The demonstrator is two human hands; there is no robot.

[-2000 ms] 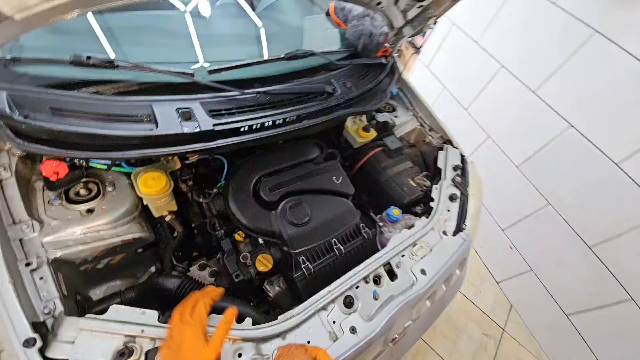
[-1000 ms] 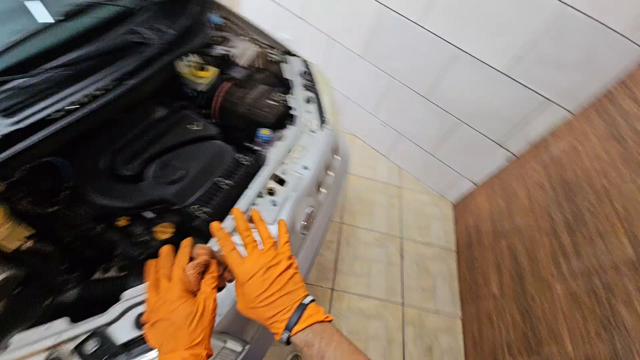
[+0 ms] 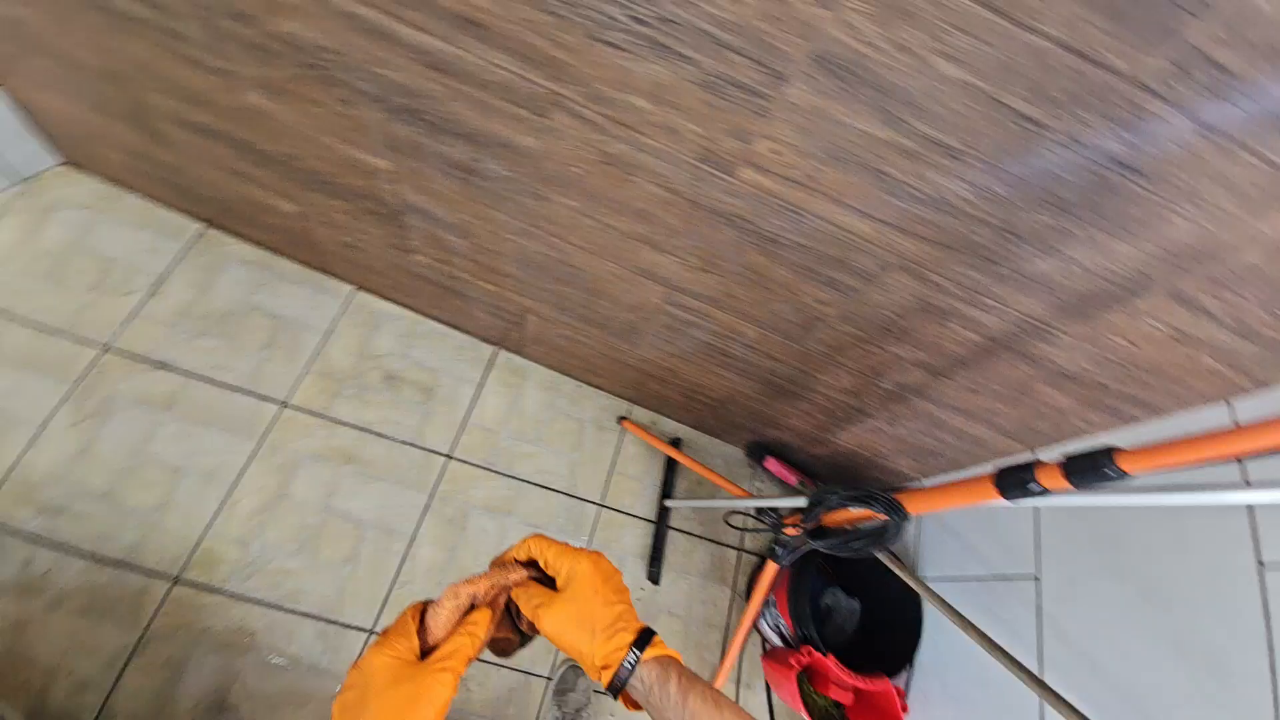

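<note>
Both hands wear orange gloves and are close together at the bottom of the head view. My left hand (image 3: 405, 665) grips one side of a crumpled, dirty orange-brown cloth (image 3: 465, 607). The cloth's other end is pinched by my right hand (image 3: 580, 600), which has a dark band at the wrist. A darker part of the bundle hangs between the hands.
A black bucket (image 3: 855, 610) with a red cloth (image 3: 830, 685) beside it stands in the corner. An orange tripod-like stand (image 3: 960, 495) with coiled black cable, a squeegee (image 3: 663, 510) and a pole (image 3: 980, 635) are there too. A wood-look wall (image 3: 640, 200) rises from the tiled floor (image 3: 380, 480).
The view has swung right, from the car's open engine bay to the wall and floor corner. My hands, spread over the car's front edge a second ago, are now together on the cloth.
</note>
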